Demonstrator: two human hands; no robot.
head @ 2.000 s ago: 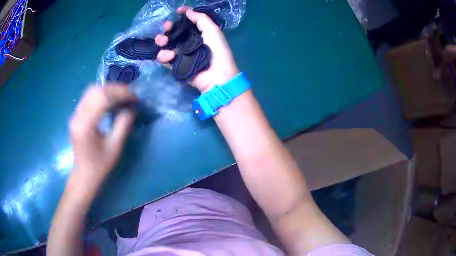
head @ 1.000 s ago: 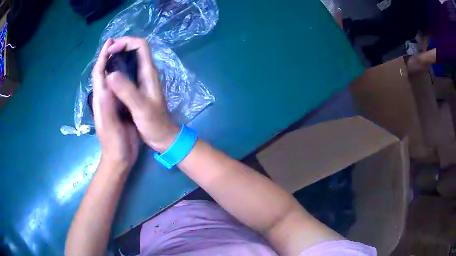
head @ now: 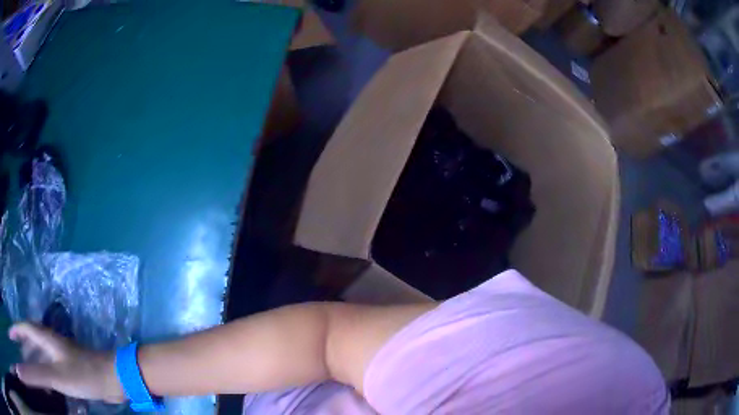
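My right hand [head: 69, 369], with a blue wristband, is at the lower left edge over the green table [head: 174, 105]. Its thumb and a finger show apart. Dark parts lie beside and below it, but whether it holds any cannot be told. A crinkled clear plastic bag [head: 97, 288] lies just beyond the hand, with a black part [head: 57, 316] at it. My left hand cannot be made out; only a small pale shape shows at the bottom left corner.
A large open cardboard carton [head: 555, 162] stands right of the table, with dark items [head: 454, 211] inside. More cartons [head: 652, 89] stand at the upper right. Small boxes with blue contents [head: 668, 235] are at the right. A box with blue items [head: 36, 28] is at the upper left.
The view has swung right, so the table and bag sit further left and the carton shows fully. My hands were together around black parts; now only my right hand shows clearly.
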